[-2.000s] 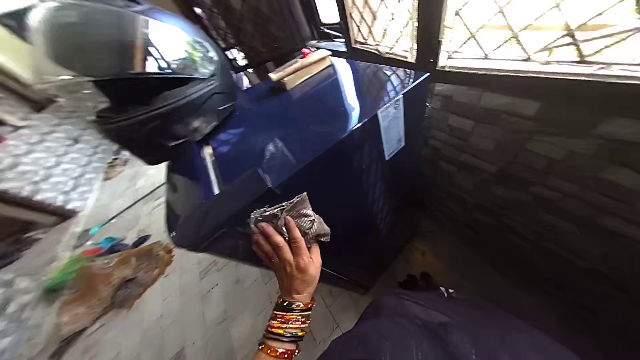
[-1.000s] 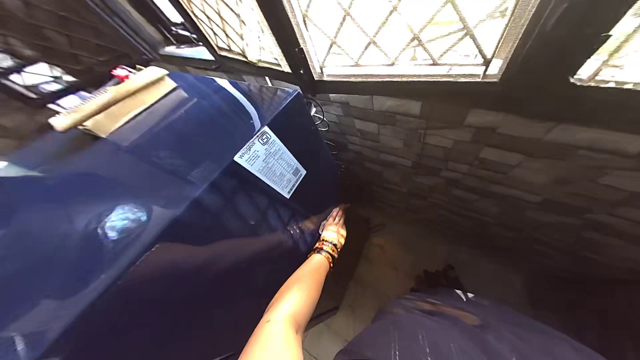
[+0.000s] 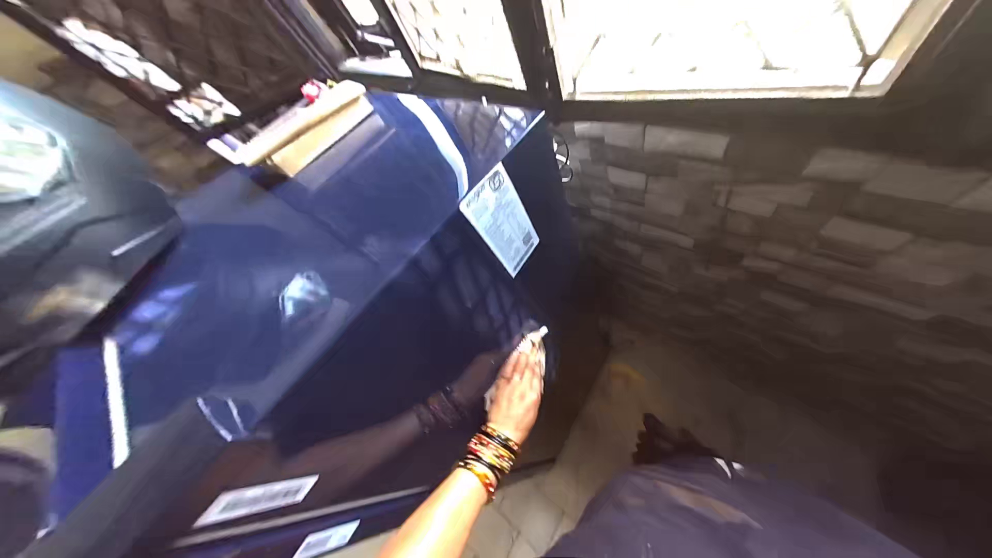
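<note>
My left hand (image 3: 521, 387), with several bangles at its wrist, lies flat against the glossy side of a large dark blue appliance (image 3: 372, 364). Under its fingers is a crumpled cloth (image 3: 535, 336), mostly covered by the hand. A printed label (image 3: 501, 219) is stuck on that side, above the hand. The hand and bangles are mirrored in the shiny surface. My right hand is out of view.
A blurred dark helmet with a clear visor (image 3: 77, 201) is at the left. A rolled item (image 3: 310, 124) rests on the appliance. A stone-patterned wall (image 3: 775, 232) runs along the right beneath grilled windows (image 3: 721, 54). A foot (image 3: 668, 442) shows on the floor.
My left hand with the cloth has moved from the appliance's near part toward the side below the label and remains against that side. The view has shifted strongly.
</note>
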